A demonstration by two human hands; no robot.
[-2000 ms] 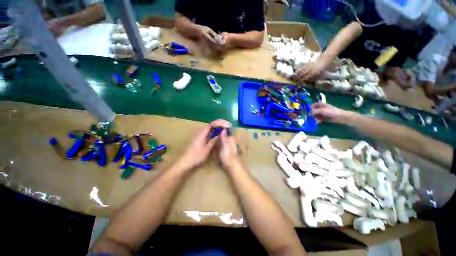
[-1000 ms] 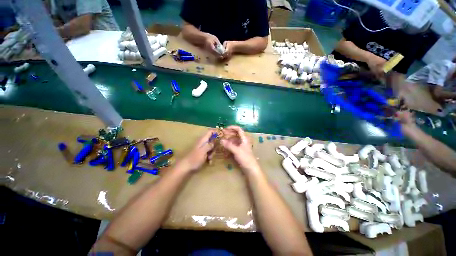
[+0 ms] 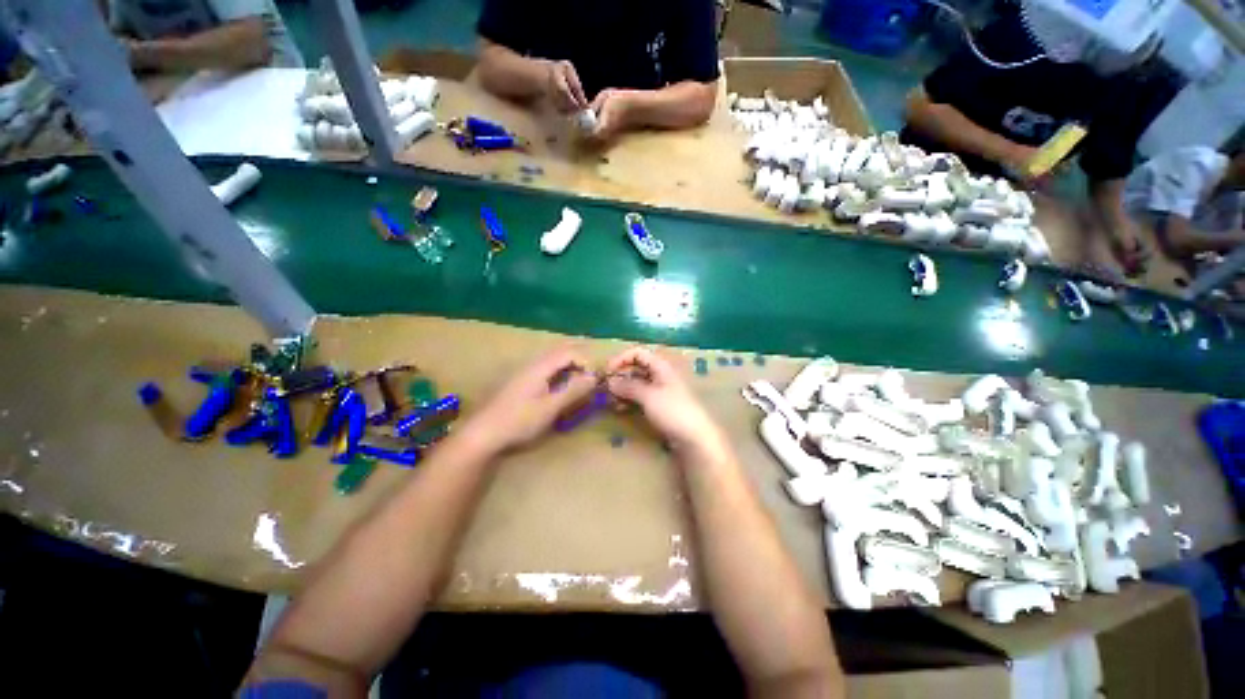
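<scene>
My left hand and my right hand are close together over the brown bench covering, near the belt's edge. A battery cell, blue-purple and blurred, hangs at my left fingers. The fingertips of both hands meet above it at something too small to make out. A heap of battery-and-board assemblies, blue with green boards and wires, lies to the left. A large heap of white housings lies to the right.
A green conveyor belt crosses ahead, carrying housings and blue cells. A grey metal post stands at the left. Small green pads lie near the belt. People work opposite. A blue tray shows at the right edge. A carton is at lower right.
The blue tray has left the belt; a blue tray now shows at the right edge. My hands have opened from their cupped hold, with the cell now showing below the fingers.
</scene>
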